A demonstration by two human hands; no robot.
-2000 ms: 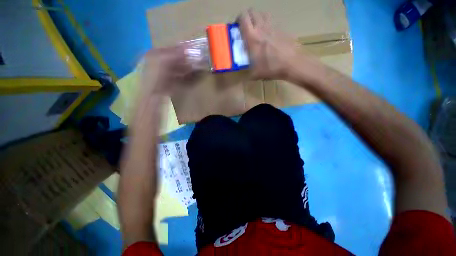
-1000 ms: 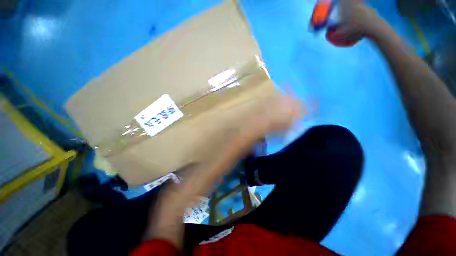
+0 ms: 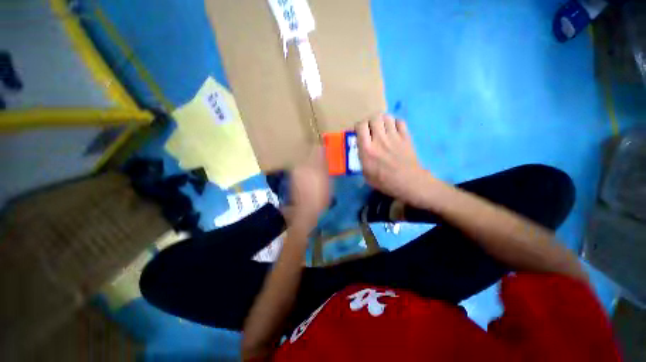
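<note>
The shipping carton lies closed in front of me, its seam running away from me. A white printed label and shiny clear tape lie over the seam. My right hand grips the orange and blue tape dispenser at the carton's near edge. My left hand is blurred, just left of the dispenser, at the same edge. Whether its fingers hold anything cannot be told.
Yellow sheets and label sheets lie left of the carton. Black filler, a printed carton and a yellow-edged container are farther left. A low stool is between the legs. Grey plastic bags are at right.
The carton has turned so its seam points away from me. The dispenser in my right hand has come from the upper right to the carton's near edge. My left hand has moved beside it.
</note>
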